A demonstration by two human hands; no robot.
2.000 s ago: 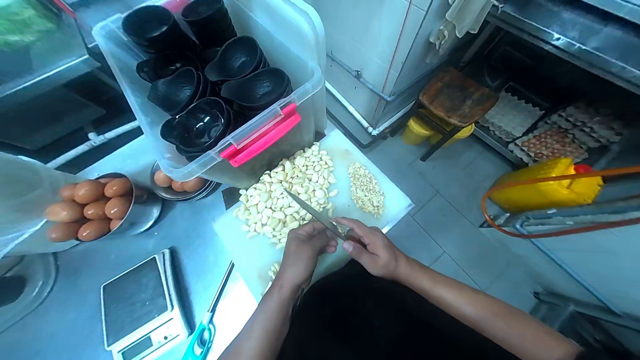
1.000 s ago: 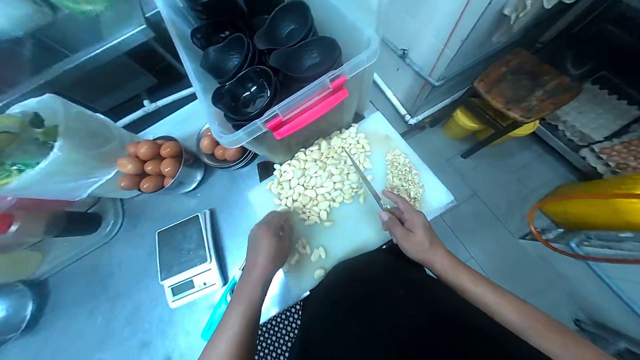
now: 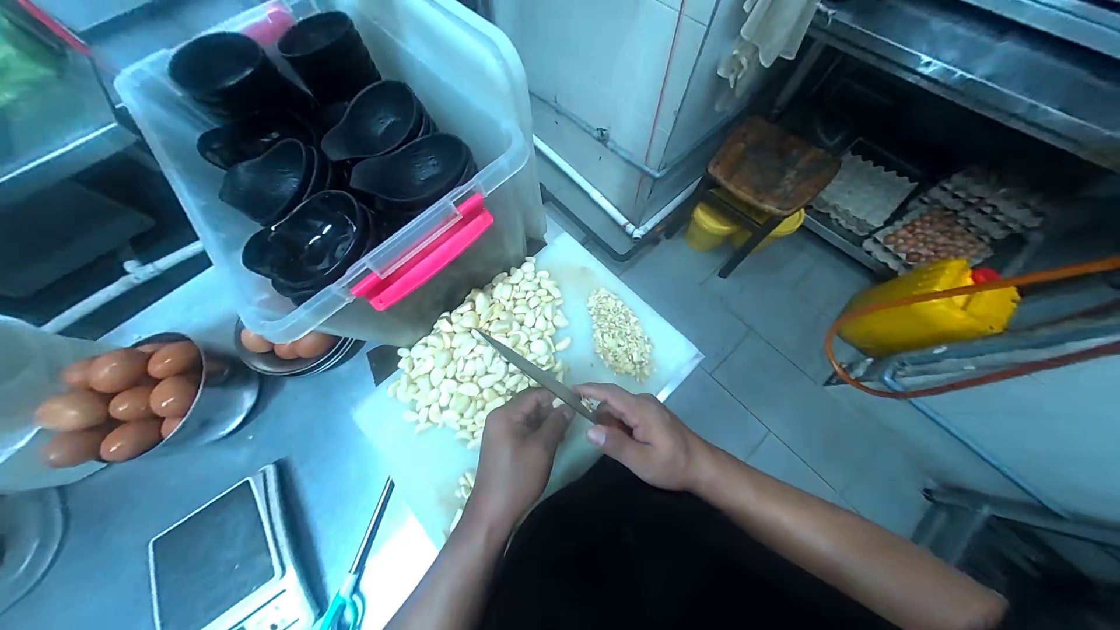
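Observation:
My right hand [image 3: 643, 433] grips a small knife [image 3: 534, 372], its blade pointing up and left over a heap of peeled garlic cloves [image 3: 481, 350]. Close beside the blade, my left hand [image 3: 525, 437] has its fingers bent around a small pale piece, likely a garlic clove, mostly hidden. Both hands are above the near part of a white cutting board [image 3: 577, 262]. Right of the heap lies a smaller pile of garlic trimmings [image 3: 619, 334]. A few cloves [image 3: 464, 490] lie near my left wrist.
A plastic bin [image 3: 516, 175] of black bowls stands behind the board. To the left are a metal container of brown eggs [image 3: 131, 402], a digital scale [image 3: 219, 560] and teal-handled scissors [image 3: 350, 586]. A wooden stool [image 3: 770, 166] and yellow jerrycan [image 3: 927, 306] are at right.
My left hand has moved from the near left of the board, one second ago, to beside the knife in my right hand. The view has shifted.

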